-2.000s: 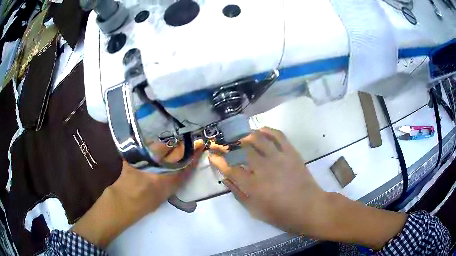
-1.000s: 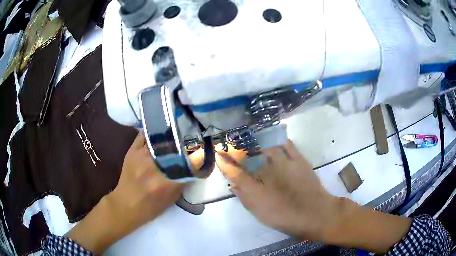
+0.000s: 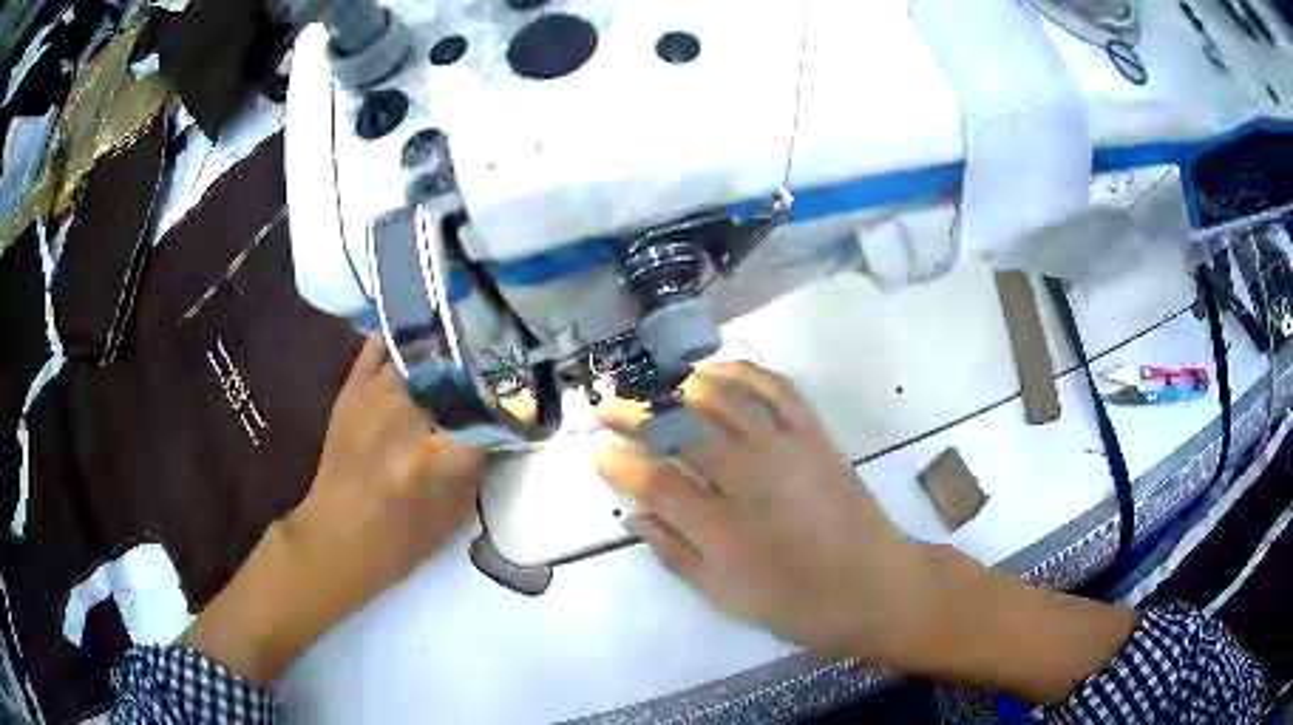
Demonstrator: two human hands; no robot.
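Note:
The white sewing machine head [image 3: 596, 142] with its blue stripe fills the upper middle. The curved shiny guard [image 3: 414, 319] stands at its left front. The needle area [image 3: 610, 371] is lit yellow under the head. My left hand [image 3: 383, 460] is left of the needle, its fingertips partly hidden behind the guard. My right hand [image 3: 766, 524] is just right of the needle, fingers bent, fingertips close to the presser foot and a small grey block [image 3: 678, 429]. No thread or cloth can be made out between the fingertips. The machine bed [image 3: 546, 510] shows between my hands.
A dark brown garment panel [image 3: 170, 467] with pale marks lies at left, gold-patterned material [image 3: 107, 135] behind it. At right are a narrow brown strip [image 3: 1027, 347], a small brown square [image 3: 952, 487], a black strap [image 3: 1099, 425] and a red-and-blue tool [image 3: 1156, 383]. Measuring tape edges the front.
The camera view has shifted slightly. My left hand has drawn a little left, away from the needle, uncovering more of the bed. My right hand stays beside the needle.

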